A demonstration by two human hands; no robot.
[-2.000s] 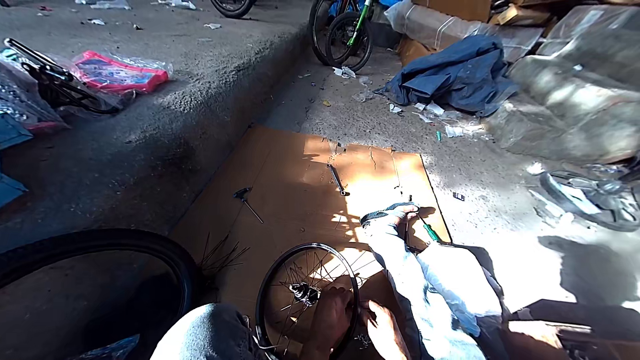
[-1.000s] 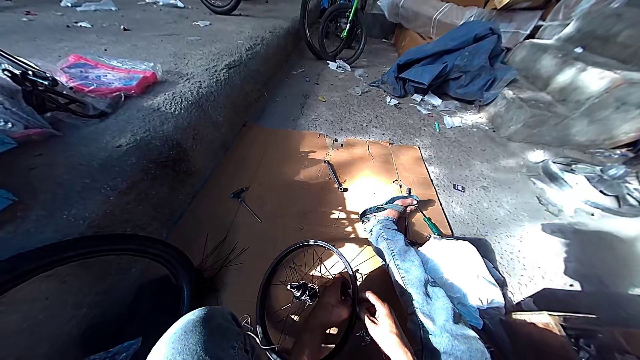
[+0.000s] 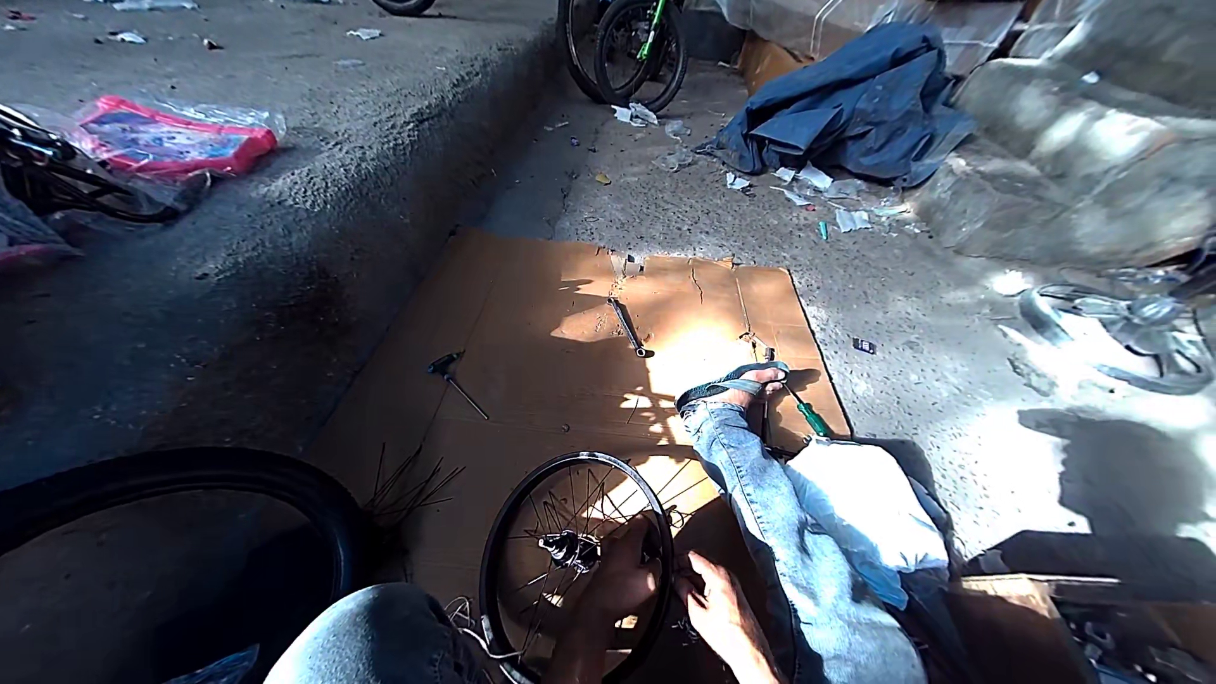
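Note:
A bicycle wheel rim (image 3: 491,570) with spokes and a metal hub (image 3: 570,549) stands tilted between my legs, over a cardboard sheet (image 3: 532,380). My left hand (image 3: 622,579) reaches across the wheel's spokes to the inner side of the rim at the right; its fingers are in shadow. Just outside the rim's right edge, my right hand (image 3: 708,594) has thumb and fingertips brought together; whether something thin is between them cannot be made out. Loose spokes (image 3: 413,489) lie in a bunch left of the wheel.
A black tire (image 3: 190,464) lies at the left. On the cardboard are a T-handle tool (image 3: 465,388), a wrench (image 3: 627,328) and a green-handled screwdriver (image 3: 812,418) by my sandaled foot (image 3: 750,380). A concrete ledge (image 3: 313,199) runs along the left; a wooden box (image 3: 1007,608) stands lower right.
My right hand has shifted slightly at the rim's right edge since the earlier frames. My left hand stays at the wheel.

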